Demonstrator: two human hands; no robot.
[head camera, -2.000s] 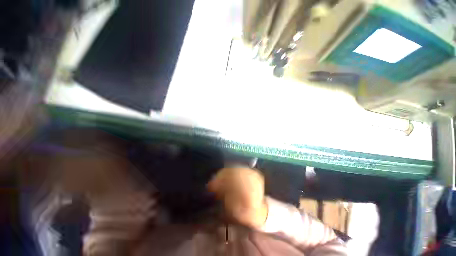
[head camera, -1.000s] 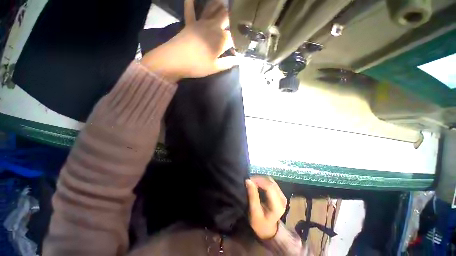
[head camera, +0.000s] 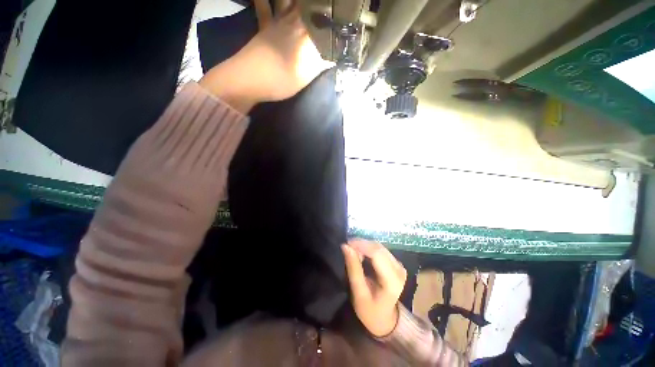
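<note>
A dark fabric panel (head camera: 291, 172) runs from the presser foot area (head camera: 349, 61) over the table's front edge towards my body. My left hand (head camera: 269, 68) lies on its far part, left of the needle area, with fingers cut off by the top edge of the picture. My right hand (head camera: 375, 283) pinches the panel's right edge just below the green table edge. The needle tip is lost in the lamp's glare.
Another dark panel (head camera: 97, 79) lies on the table at left. The beige sewing machine head (head camera: 495, 136) stands at right, with a black ridged knob (head camera: 401, 106) and dark snips (head camera: 488, 89). The green ruler-marked edge (head camera: 488, 244) crosses in front. A blue basket (head camera: 21, 287) is at lower left.
Since the first frame, both hands have come onto a dark panel at the needle area. Over the last second, the hands keep nearly the same pose and the view has shifted slightly.
</note>
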